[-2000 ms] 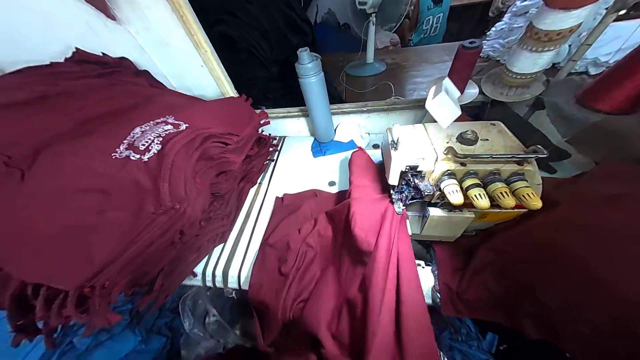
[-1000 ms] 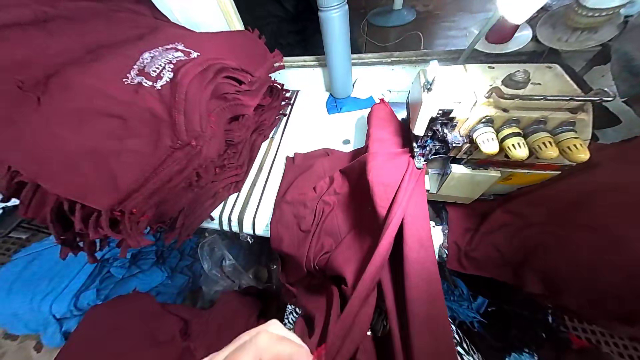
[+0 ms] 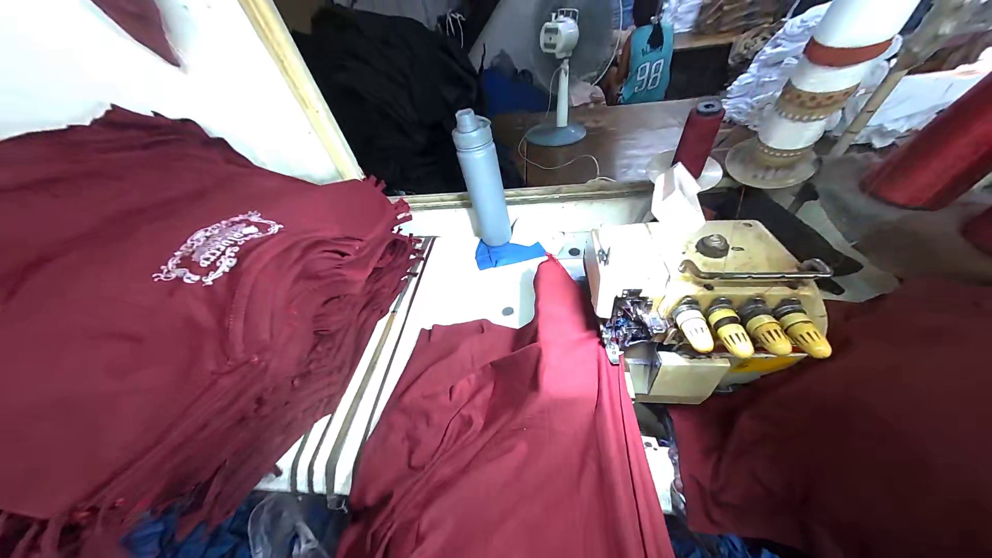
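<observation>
Neither of my hands shows in the head view. A maroon fabric piece (image 3: 504, 434) lies over the white sewing table (image 3: 465, 298) and hangs down its near side. Its right edge runs beside the needle and presser foot area (image 3: 632, 322) of an overlock sewing machine (image 3: 744, 256). Yellow and white tension knobs (image 3: 732, 329) line the machine's front. A stack of maroon garment pieces (image 3: 155, 372) with a white print and ragged edges lies on the left. More maroon fabric (image 3: 837, 442) lies at the right of the machine.
A grey-blue bottle (image 3: 484, 182) stands behind the fabric, by a blue cloth scrap (image 3: 508, 254). Maroon thread cones (image 3: 699, 138) stand behind the machine. Farther back are a fan (image 3: 559, 77) and a person in a teal jersey (image 3: 647, 66). Clear plastic (image 3: 283, 531) lies at the bottom left.
A hand seen at the bottom one second ago is out of view. The maroon fabric beside the machine now lies flatter and wider. The view has tilted up.
</observation>
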